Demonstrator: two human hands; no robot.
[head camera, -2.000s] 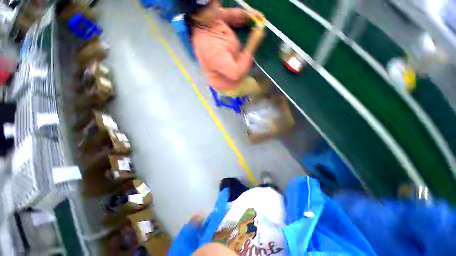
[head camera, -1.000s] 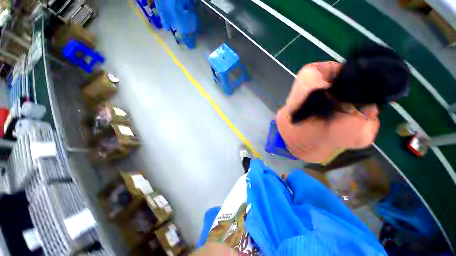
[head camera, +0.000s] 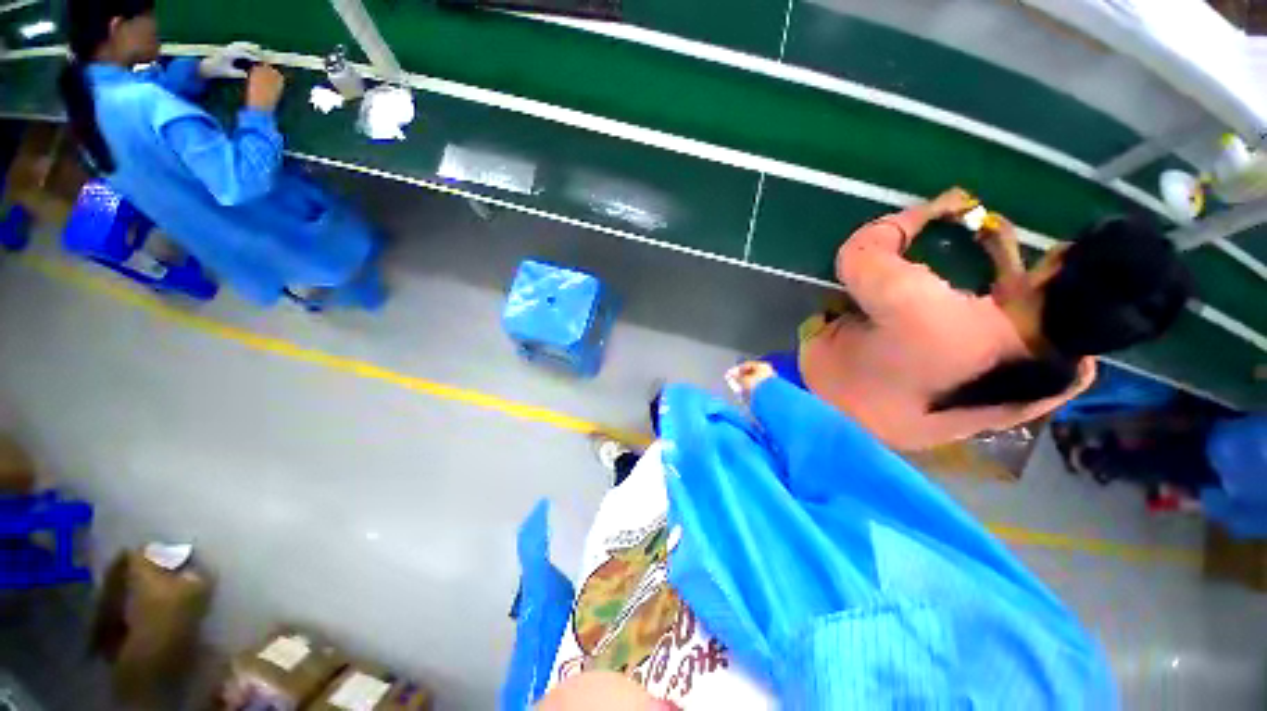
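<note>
My right hand (head camera: 752, 378) shows small at the end of a blue sleeve, right of the middle, over the aisle. Its fingers look curled, and I cannot tell whether it holds anything. My left hand is not in view. A blurred skin-coloured patch at the bottom edge cannot be made out. A light-blue plastic stool (head camera: 556, 306) stands in front of me by the bench. On the green worktop (head camera: 667, 236) behind it lie shiny clear film sheets (head camera: 486, 170). Farther left are a pile of white wipes (head camera: 385, 111) and a small bottle (head camera: 342, 70).
A person in a blue smock (head camera: 209, 153) sits at the bench on the left. A person in an orange top (head camera: 917, 333) sits close on the right, working with both hands. Cartons (head camera: 285, 670) stand at the bottom left. A yellow line (head camera: 361, 367) crosses the grey floor.
My view has turned toward the bench, which now runs across the top. The light-blue stool shows nearer the middle. The seated person in blue and my right hand have come into view.
</note>
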